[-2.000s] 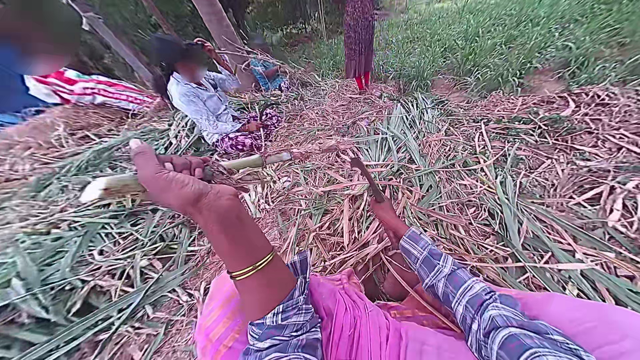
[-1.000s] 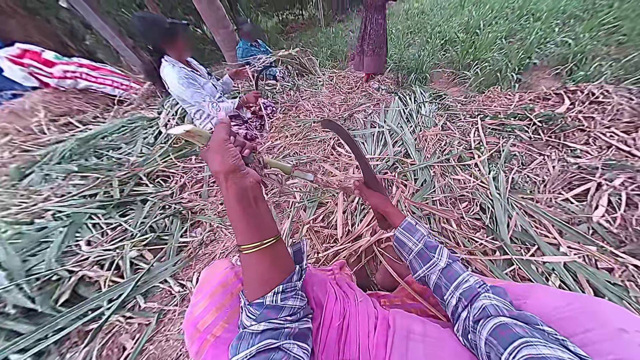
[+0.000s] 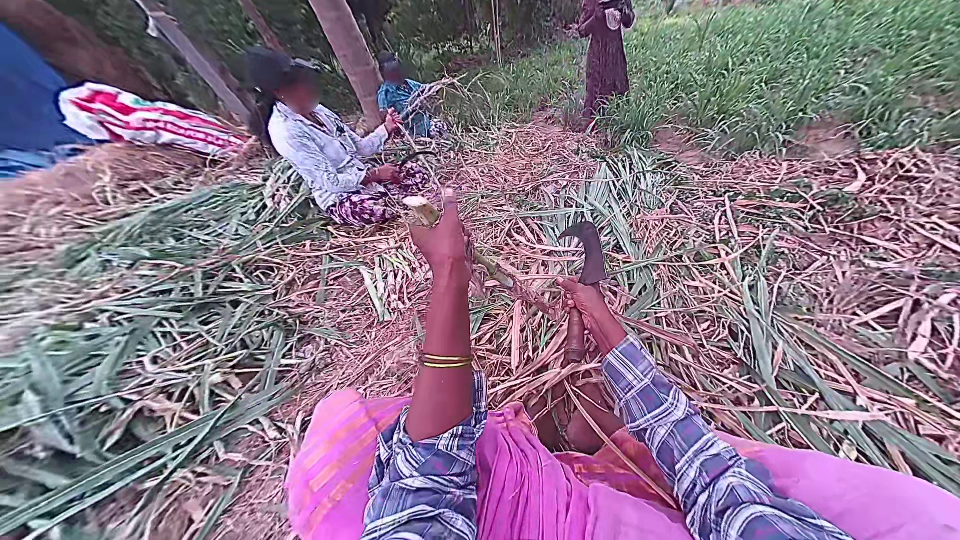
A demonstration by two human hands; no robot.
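Observation:
My left hand [image 3: 444,241] is closed around a green cane stalk [image 3: 491,268]. Its pale cut end points up and to the left, and the thin rooty end reaches down toward my right hand. My right hand [image 3: 589,304] grips a billhook-like sickle by its wooden handle [image 3: 575,337]; the dark curved blade [image 3: 591,251] stands upright with its hooked tip toward the left. A gap separates the blade from the stalk. Dry stalks and leaves lie beneath both hands, around my feet.
A seated person [image 3: 322,150] holding a curved blade and stalks is ahead on the left, with another person [image 3: 405,97] behind. A third person [image 3: 606,60] stands by the green grass. Cut green leaves [image 3: 150,330] cover the ground at left; a striped sack [image 3: 150,124] lies beyond.
The sickle's blade has turned in my right hand and now stands more upright. My left hand still holds the stalk, which pointed more to the left two seconds ago. The view has tilted up somewhat.

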